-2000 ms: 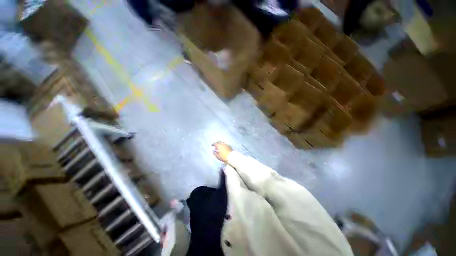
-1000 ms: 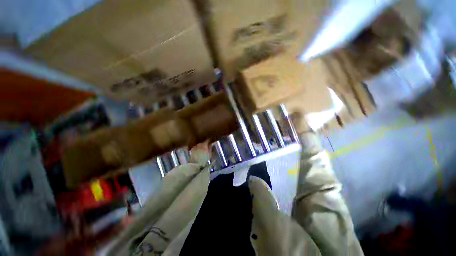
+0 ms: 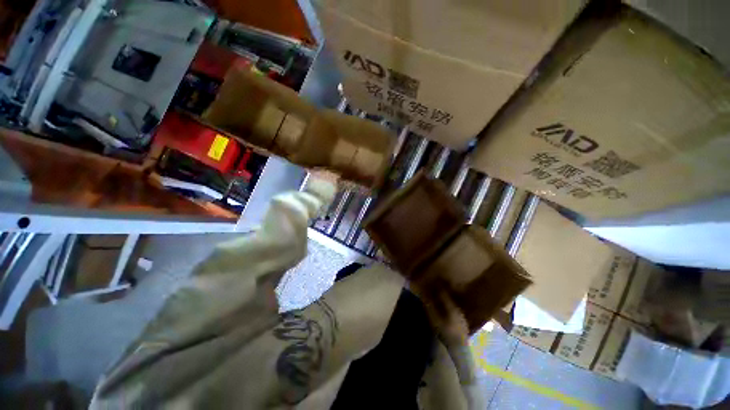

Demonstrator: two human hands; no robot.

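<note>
Two open-topped brown erected cartons (image 3: pixel 416 220) sit side by side, turned out of line over the front edge of the roller conveyor (image 3: pixel 348 216). My right hand (image 3: pixel 452 316) grips the nearer one at its lower side; its palm is hidden. More open cartons (image 3: pixel 348 152) stand in a row on the rollers, reaching back to the machine outlet. My left hand (image 3: pixel 322 182) is against the near side of this row. Its fingers are blurred and partly hidden, so its grip cannot be told.
Large printed cardboard boxes (image 3: pixel 552 144) stand behind the rollers. The machine with red parts (image 3: pixel 208 148) and an orange-brown panel (image 3: pixel 88 180) is at left. At right are a flat brown sheet (image 3: pixel 568 256), stacked printed cartons (image 3: pixel 600 320) and a yellow floor line (image 3: pixel 532 388).
The view has turned from the floor and grouped cartons to the conveyor. Since one second ago, my right hand has come from the conveyor's right end onto cartons now angled away from the row.
</note>
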